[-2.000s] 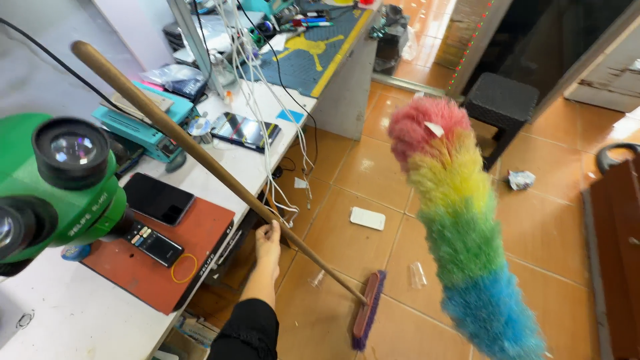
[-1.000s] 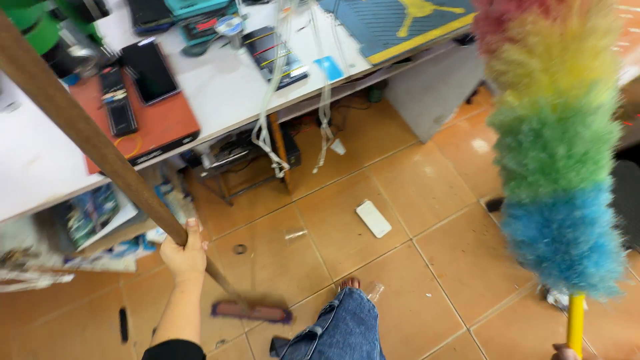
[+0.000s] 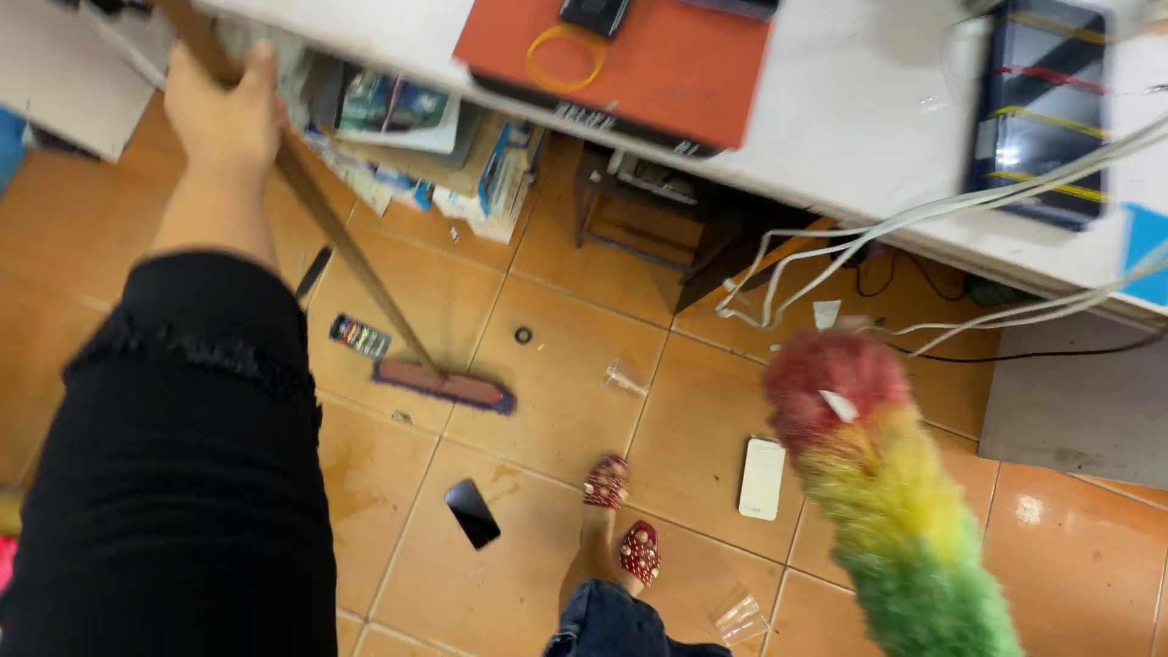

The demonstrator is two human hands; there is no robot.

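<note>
My left hand [image 3: 224, 119] grips the wooden handle of a broom [image 3: 342, 233] near its top, at the upper left. The broom head [image 3: 447, 385], reddish with purple bristles, rests on the tiled floor. Beside it lie a patterned can-like item [image 3: 359, 337] and a small black ring [image 3: 523, 335]. A fluffy duster [image 3: 885, 484] in red, yellow and green slants up from the lower right, a white scrap stuck on its tip. Its handle and my right hand are outside the frame.
A white table [image 3: 849, 109] bears an orange box [image 3: 630, 68] and a phone-like device [image 3: 1040, 114]. White cables [image 3: 858, 233] dangle from its edge. On the floor lie a black phone [image 3: 473, 514], a white rectangular case [image 3: 761, 478], a clear plastic cup [image 3: 740, 617] and another clear plastic piece [image 3: 624, 376].
My left hand and the broom have moved leftward along the table. The patterned item and the black phone on the floor have come into sight. The view has swung down and left.
</note>
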